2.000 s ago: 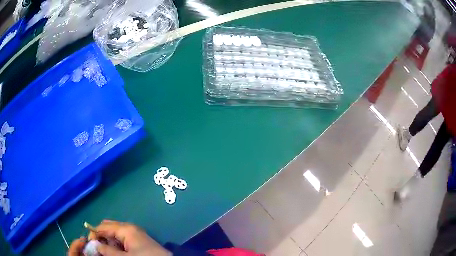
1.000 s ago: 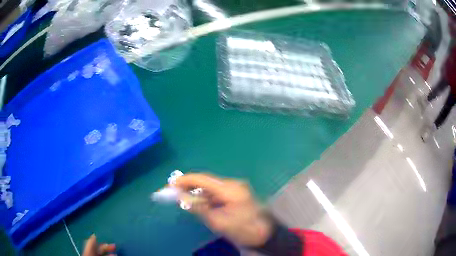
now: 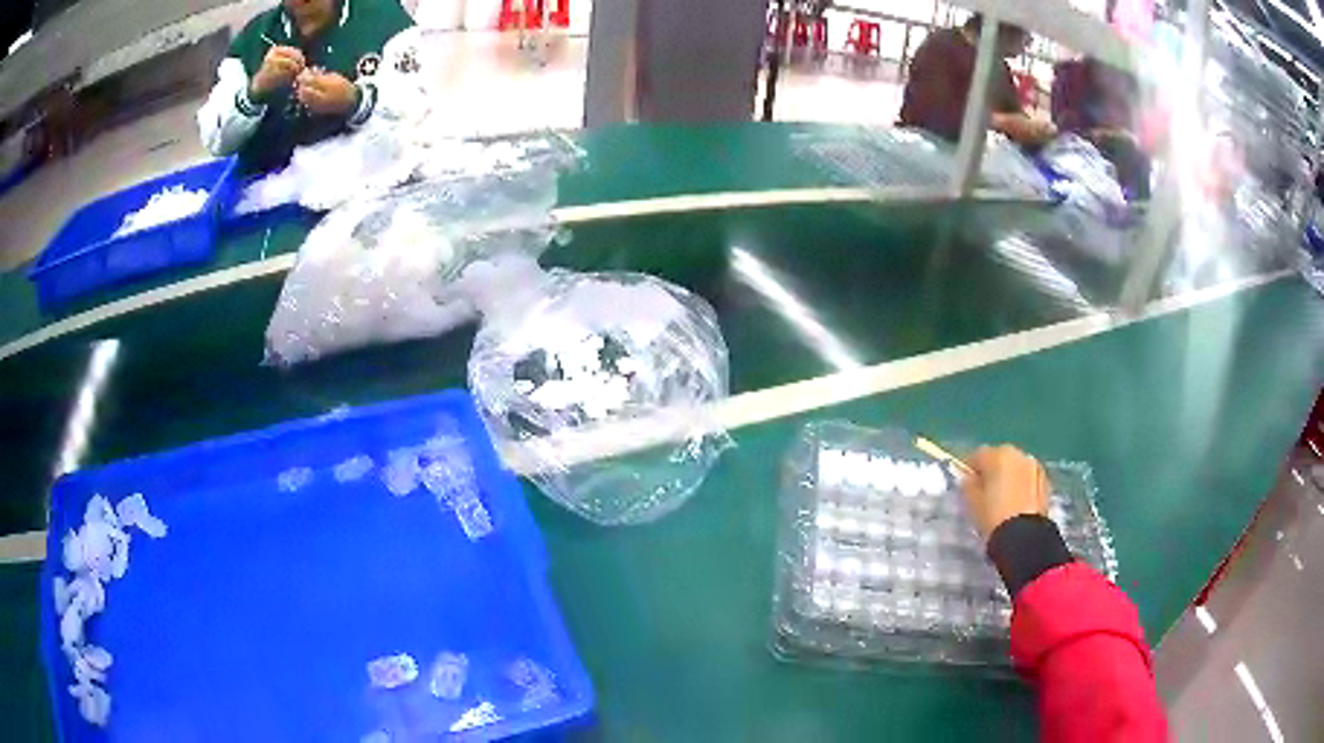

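Note:
My right hand (image 3: 1006, 491) reaches over the clear blister tray (image 3: 803, 639) on the green bench. It grips a thin tan bamboo stick (image 3: 941, 456), which sticks out to the left above the tray's back row. White pieces sit in rows in the tray's pockets. My fingertips are near the back row; whether they also hold a white piece cannot be told. My left hand is out of the picture. The blue plastic tray (image 3: 312, 581) holds milky covers (image 3: 95, 573) heaped along its left side and faint clear housings (image 3: 392, 671) on its right side.
An open clear bag of white parts (image 3: 588, 380) lies between the trays. A larger whitish bag (image 3: 370, 283) lies behind it. Across the bench sits a person (image 3: 298, 87) near a small blue tray (image 3: 58, 269). Other people and red stools are further back. The bench edge curves at right.
The view has swung up to the bench's far side. My right hand has moved from the loose white inserts to the blister tray. My left hand and the inserts have left the picture.

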